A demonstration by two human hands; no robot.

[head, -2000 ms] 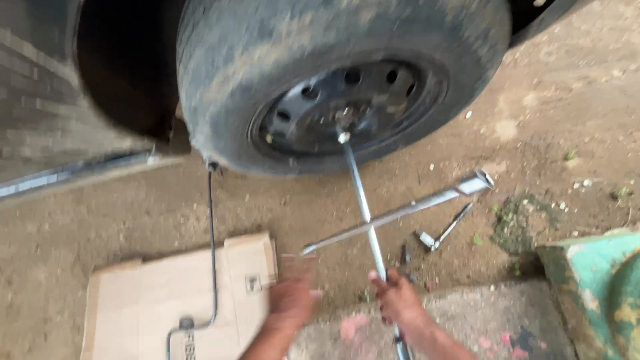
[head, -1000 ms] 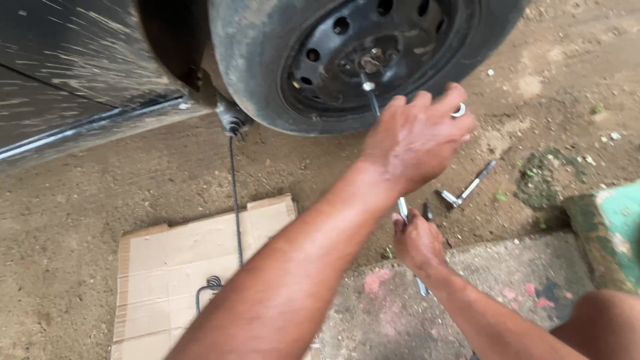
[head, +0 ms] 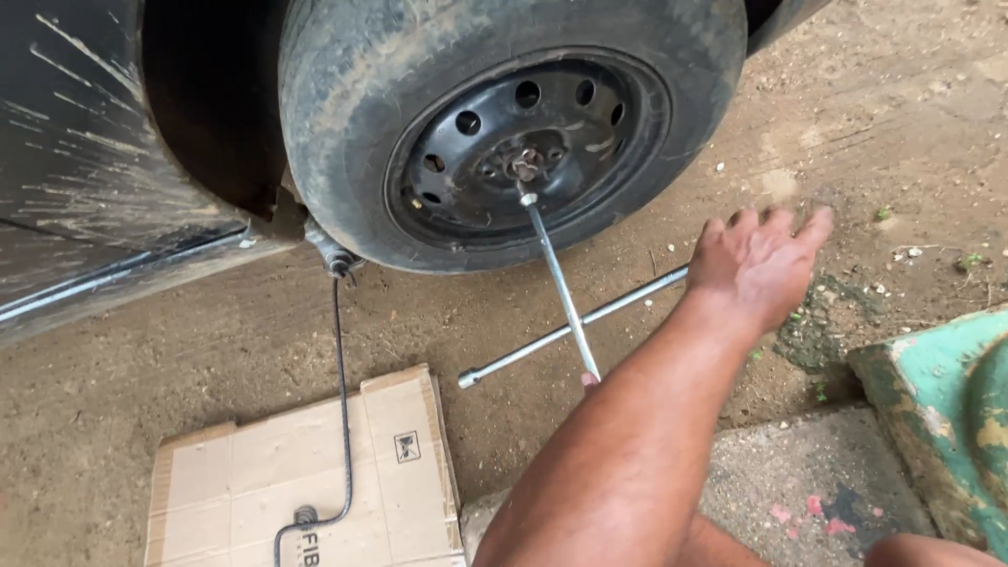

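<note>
A chrome four-way lug wrench has one socket end at the lower part of the black steel wheel, just below its hub. My left hand is at the wrench's right arm, fingers spread and slightly blurred; it covers that arm's end, and its palm side is out of sight. Only a fingertip of my right hand shows, against the near end of the wrench shaft; my left forearm hides the rest. The wrench's left arm ends in a bare socket above the dirt.
Beside the tyre, a jack sits under the car's sill, with a thin bent crank rod running down over flattened cardboard. A concrete slab and green painted masonry are at lower right.
My left hand, low beside the wrench two seconds ago and above its shaft one second ago, is now farther right at the cross arm. My right hand has become mostly hidden behind my left forearm.
</note>
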